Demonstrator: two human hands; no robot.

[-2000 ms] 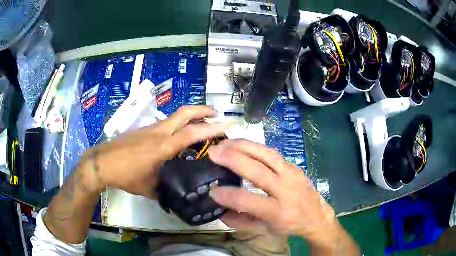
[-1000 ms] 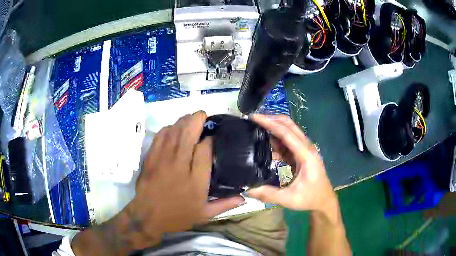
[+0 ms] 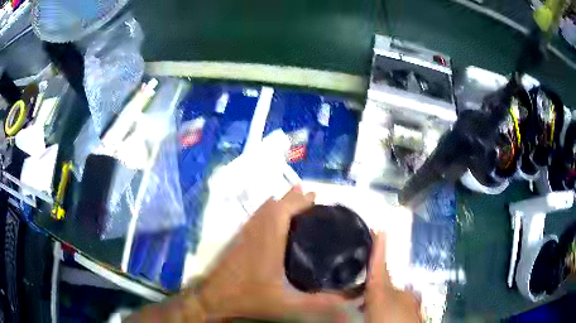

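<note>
A black ball head [image 3: 328, 249] is held upright over the white work pad [image 3: 395, 221], near the front edge of the bench. My left hand [image 3: 265, 262] grips its left side and lower edge. My right hand [image 3: 385, 284] holds its right side and is partly cut off by the bottom edge. Both hands are blurred. No wires show on the head. A white bracket part [image 3: 252, 176] lies at the upper left of the pad, partly behind my left hand.
An electric screwdriver [image 3: 451, 148] hangs slanted before the silver-white screw feeder [image 3: 404, 120]. Open camera heads with coloured wires [image 3: 508, 142] and a white housing with arm [image 3: 537, 243] are at right. Clear bags [image 3: 114, 69], a yellow cutter [image 3: 62, 189] and a fan [image 3: 79, 16] are at left.
The view has swung left, so bench items appear farther right. The black head has been turned; its wires and row of small windows no longer show. Both hands still hold it.
</note>
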